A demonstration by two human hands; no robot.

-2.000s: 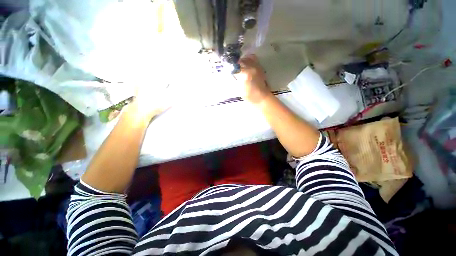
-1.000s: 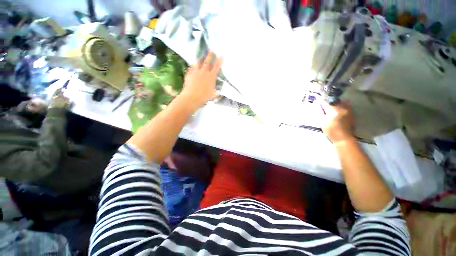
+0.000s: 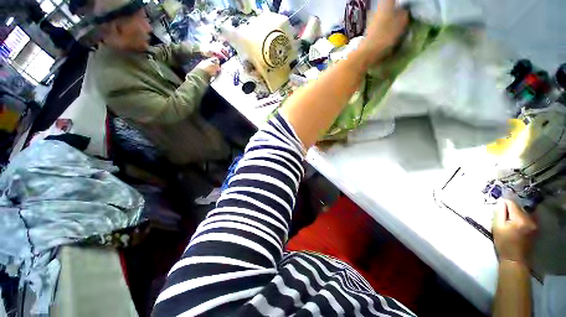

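Note:
My left hand [image 3: 386, 30] is stretched to the top of the view, blurred, with its fingers closed on the fabric. The pale fabric [image 3: 462, 80] hangs from it over the back of the machine table, with green floral fabric [image 3: 366, 102] below and beside my forearm. My right hand [image 3: 514, 229] is at the right, beside the needle area of the sewing machine [image 3: 549, 139]. Its fingers are bent together; whether they hold something small cannot be told. A purple bobbin-like item [image 3: 495, 192] shows just above its fingertips.
A person [image 3: 149, 80] in an olive jacket works at the upper left. Another machine head [image 3: 267, 49] stands between that person and my left arm. A pile of pale fabric [image 3: 68, 192] lies at the left. The white table's front edge [image 3: 397, 238] runs diagonally. Thread cones [image 3: 534, 83] stand at the right.
The view has swung left. My left hand has gone from lying on the fabric to lifting it up and away to the back. The pale fabric has moved off the needle area. My right hand stays beside the needle.

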